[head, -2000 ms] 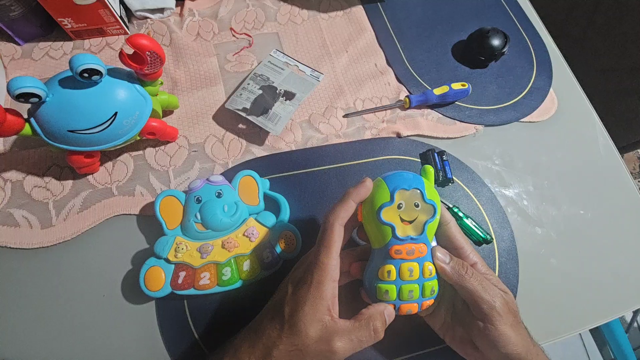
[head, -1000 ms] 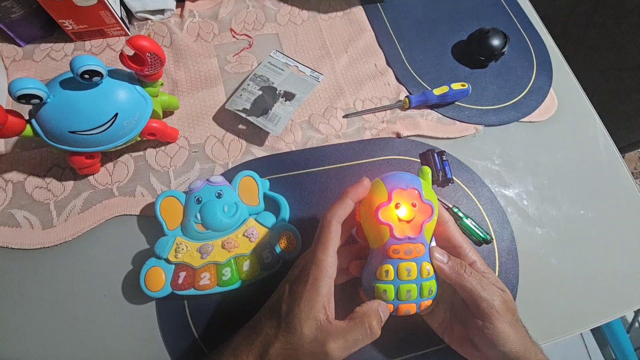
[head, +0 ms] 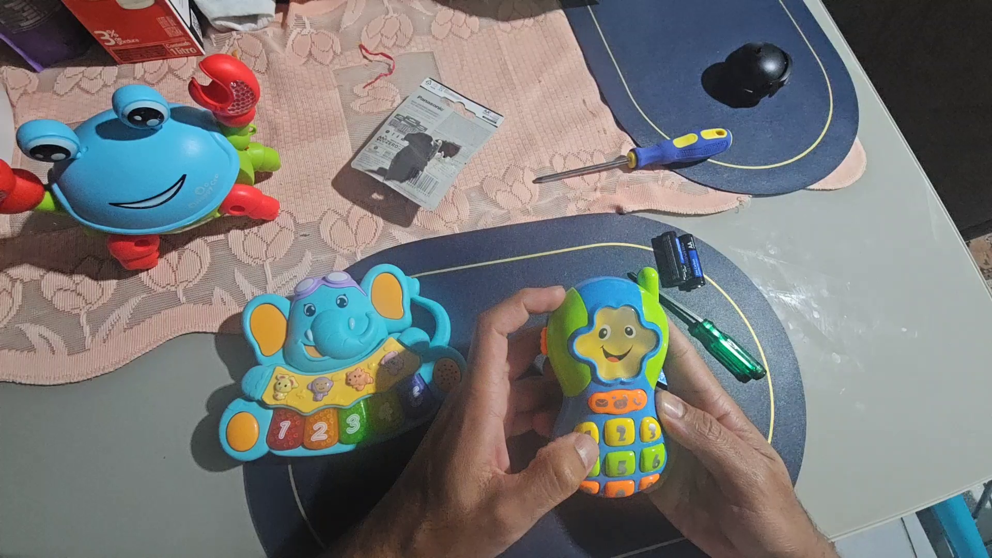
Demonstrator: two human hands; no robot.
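A toy phone (head: 608, 387) with a smiling star face is held upright between both hands above a dark blue placemat. My left hand (head: 496, 434) grips its left side, the thumb over the number buttons at lower left. Around its right side and back is my right hand (head: 721, 442), thumb on the edge beside the buttons. Two AA batteries (head: 679, 260) lie just beyond the phone, near a green-handled screwdriver (head: 727, 350). To the left sits an elephant toy keyboard (head: 341, 364), its right end in shadow close to my left hand.
A blue crab toy (head: 147, 170) stands at upper left, below a red carton (head: 143, 27). Battery packaging (head: 426, 143) lies on the pink lace cloth (head: 511, 93). A blue-and-yellow screwdriver (head: 643, 155) rests across the cloth and a second placemat (head: 666, 70), which holds a black rounded object (head: 763, 70).
The phone's star face was lit orange-red one second ago and is now unlit, as it was two seconds ago. My left thumb has moved up over the buttons.
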